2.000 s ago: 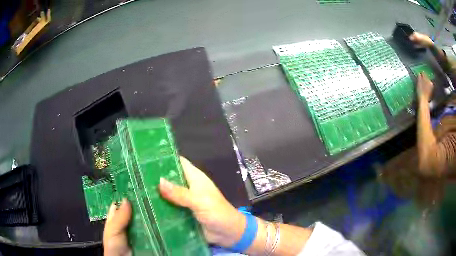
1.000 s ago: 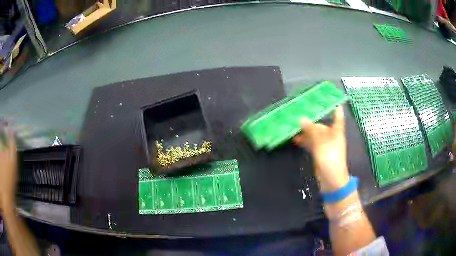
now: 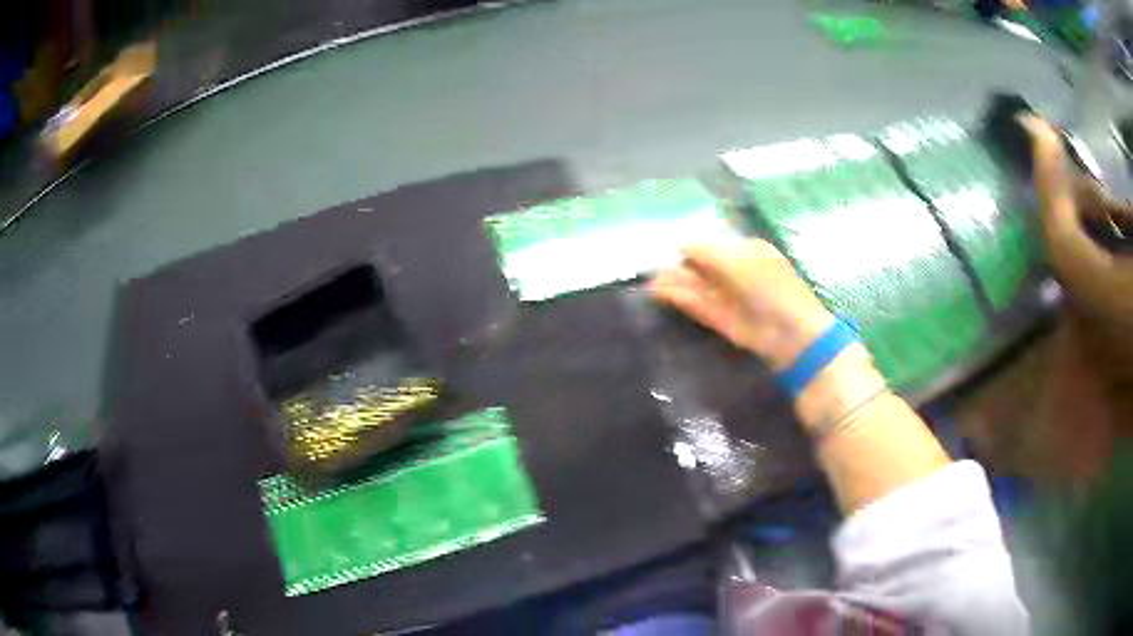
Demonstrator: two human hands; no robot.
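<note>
My right hand (image 3: 739,292), with a blue wrist band, is at the lower right end of a green PCB panel (image 3: 609,236) with a bright glare on it. The panel lies flat or nearly flat at the upper right of the dark mat (image 3: 211,323); blur hides whether my fingers grip it. Another green PCB panel (image 3: 404,509) lies at the front of the mat, partly under the edge of a black bin (image 3: 317,326). Small gold-coloured parts (image 3: 360,420) are heaped in the bin. My left hand is out of view.
Overlapped green panels (image 3: 845,236) lie in two rows to the right. A black slotted tray (image 3: 56,534) is at the left edge. A clear plastic scrap (image 3: 714,450) lies near the front edge. Another person's hand (image 3: 1056,199) holds something black at the far right.
My right hand has moved the panel from a tilted position in the air to the mat's upper right. My left hand has left the view. The camera view has shifted and turned.
</note>
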